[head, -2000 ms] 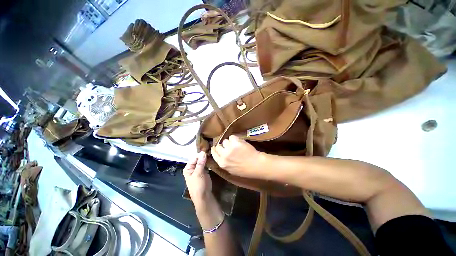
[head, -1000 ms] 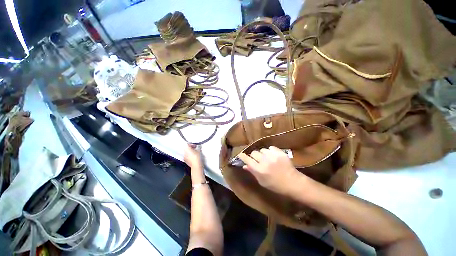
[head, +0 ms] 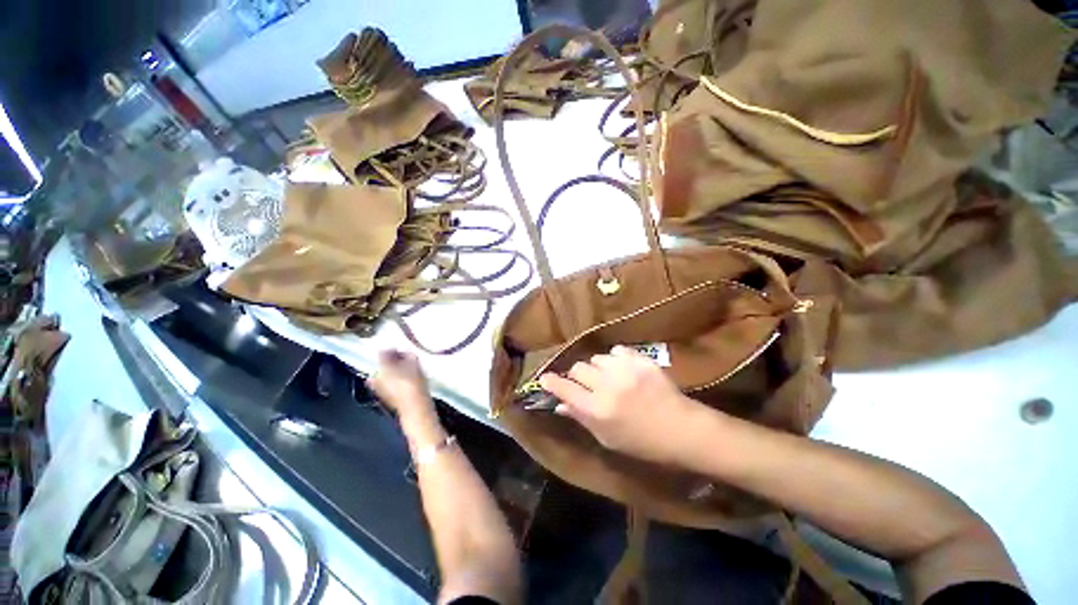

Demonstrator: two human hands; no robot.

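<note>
A brown tote bag (head: 662,455) lies open on the table edge, its zipped inner pocket gaping. A small white label (head: 649,353) shows behind my right hand, and a gold snap (head: 608,286) near the rim. My right hand (head: 617,399) is at the left end of the zipper, closed on a small dark grey tool (head: 540,401), mostly hidden by the fingers. My left hand (head: 400,382) is off the bag to its left, over the dark gap beside the table. It is small and blurred, so its grip cannot be told.
Brown bags are heaped at the upper right (head: 816,106), one with a yellow-edged seam. More brown bags (head: 343,231) with loose straps lie at the upper left, beside a white fan (head: 236,213). Off-white bags (head: 89,496) lie on a separate surface at the lower left.
Both hands were together at the bag's left rim. My left hand has moved away to the left. My right hand now holds the small grey tool at the zipper end.
</note>
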